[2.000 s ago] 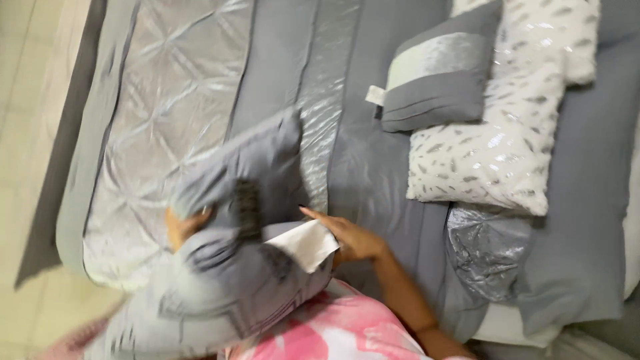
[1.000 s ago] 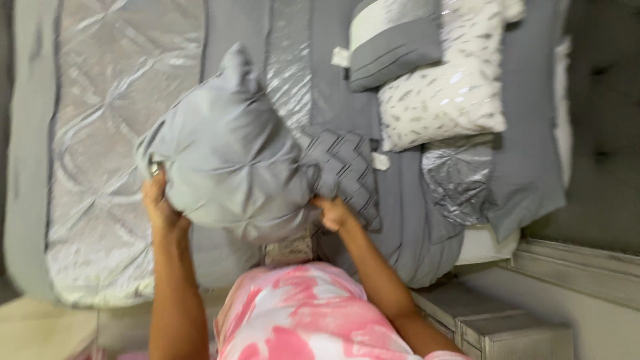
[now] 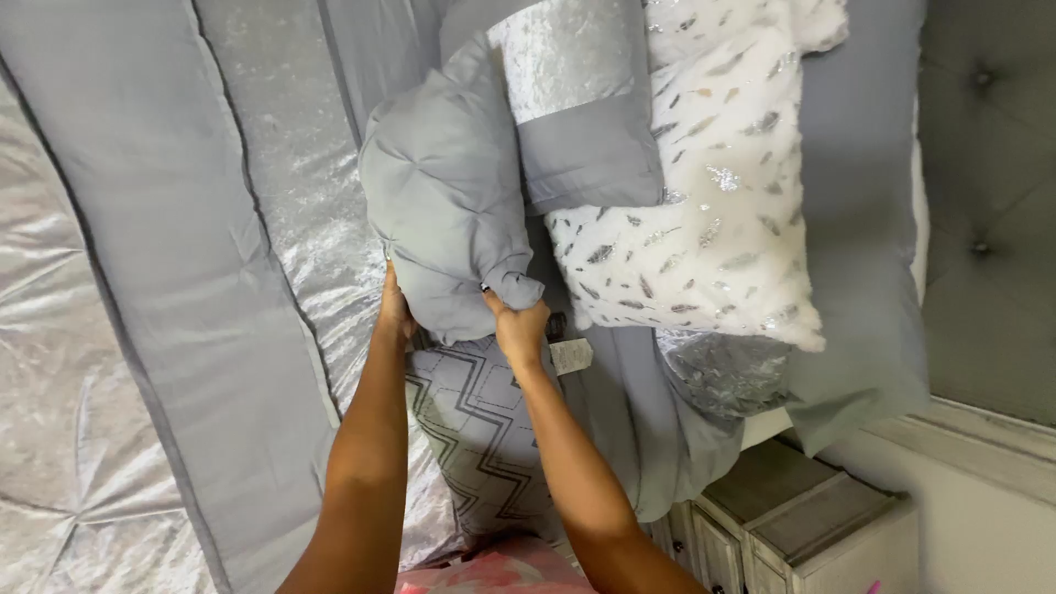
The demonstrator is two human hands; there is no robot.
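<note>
Both my hands hold a plain grey pinch-pleated throw pillow (image 3: pixel 450 190) in the head view. My left hand (image 3: pixel 396 301) grips its lower left edge, with part of the fingers hidden behind it. My right hand (image 3: pixel 518 322) pinches its lower right corner. Beyond the pillow, on its right, lies a grey pillow with a shiny silver band (image 3: pixel 569 66). Nearer to me, between my forearms, is a grey zigzag-patterned pillow (image 3: pixel 483 437). A white fuzzy pillow with silver feather marks (image 3: pixel 709 239) lies farther right.
The bed bears a grey and silver comforter (image 3: pixel 165 206). A large grey pillow (image 3: pixel 862 206) leans near the tufted dark headboard (image 3: pixel 986 198), with a crinkled silver pillow (image 3: pixel 726 371) beside it. A wooden nightstand (image 3: pixel 792 503) stands at the lower right.
The pleated pillow has moved away from my body, up beside the silver-banded pillow, with both hands still on it. More of the zigzag pillow shows now. The view has shifted closer to the pillows.
</note>
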